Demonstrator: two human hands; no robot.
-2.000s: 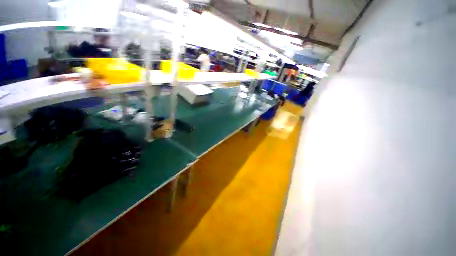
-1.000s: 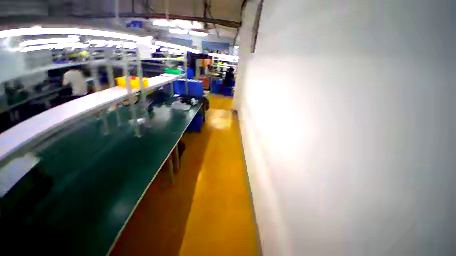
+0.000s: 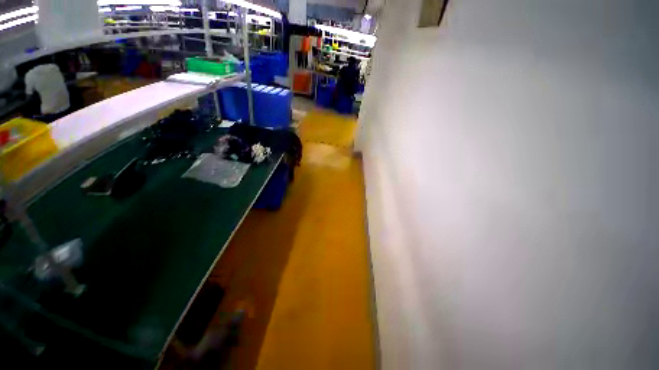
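Neither of my hands is in view. Nearest in front of me on the left is a long bench with a green mat (image 3: 166,224). A clear plastic bag (image 3: 217,170) lies flat near its far right part. Dark tangled cable leads (image 3: 173,134) lie at the back of the bench. A dark heap with a whitish bundle (image 3: 260,152) sits at the far right corner. A crumpled clear bag (image 3: 61,257) lies by a post at the left.
A white wall (image 3: 506,202) fills the right side. A yellow floor aisle (image 3: 311,253) runs between it and the bench. Blue bins (image 3: 271,108) stand past the bench end. A shelf holds a yellow tray (image 3: 25,148) and green tray (image 3: 211,66). Two people are farther off. A blurred dark object is under the bench.
The view has moved forward along the aisle. The bench end, blue bins and green tray are nearer, and the yellow tray has shifted to the left edge. No hand shows in any frame.
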